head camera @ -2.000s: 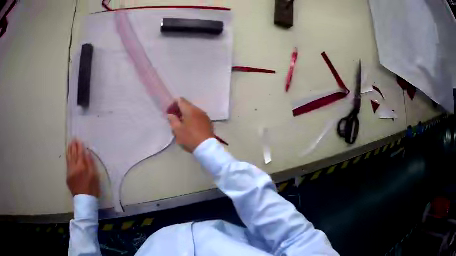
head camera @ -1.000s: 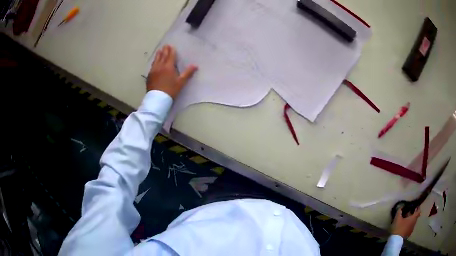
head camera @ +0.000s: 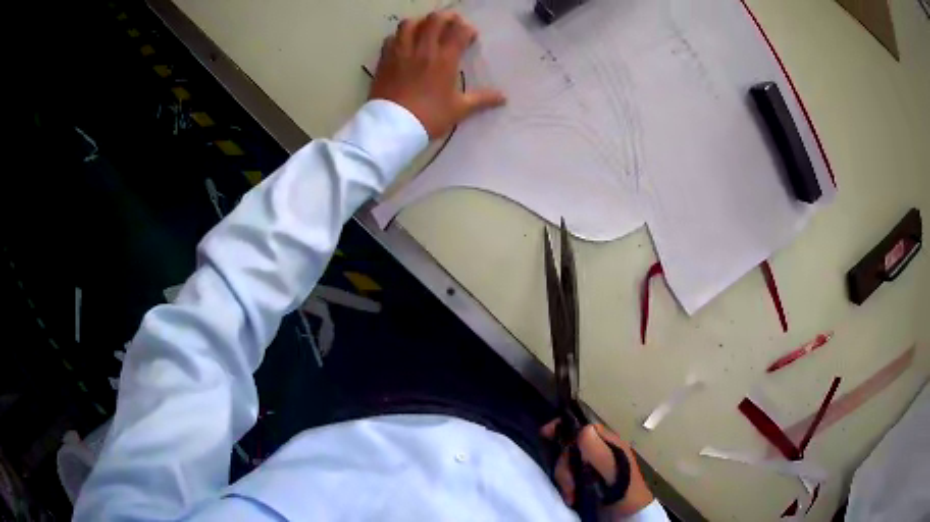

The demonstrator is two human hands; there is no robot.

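Note:
The white paper pattern [head camera: 612, 112] lies on the table with a thin dark red fabric edge along its far right side. My left hand [head camera: 426, 73] rests on the pattern's left part, fingers spread, holding nothing. My right hand [head camera: 602, 464] holds the black-handled shears [head camera: 564, 316] at the table's front edge. The blades point away from me, slightly parted, with the tips by the pattern's curved near edge. A dark bar weight [head camera: 785, 143] lies on the pattern's right side; another [head camera: 559, 8] is cut off at the top edge.
Right of the pattern lie a labelled dark block [head camera: 885, 257], a red pen [head camera: 799, 352], maroon strips [head camera: 770, 428], a pinkish clear ruler [head camera: 867, 396] and a white sliver [head camera: 673, 405]. More white paper [head camera: 897, 469] is at the lower right. The table's metal edge [head camera: 449, 291] runs diagonally before me.
My right hand has lifted the shears from among the scraps and brought them left, towards the pattern. My left hand stays on the pattern. The view has turned and shifted.

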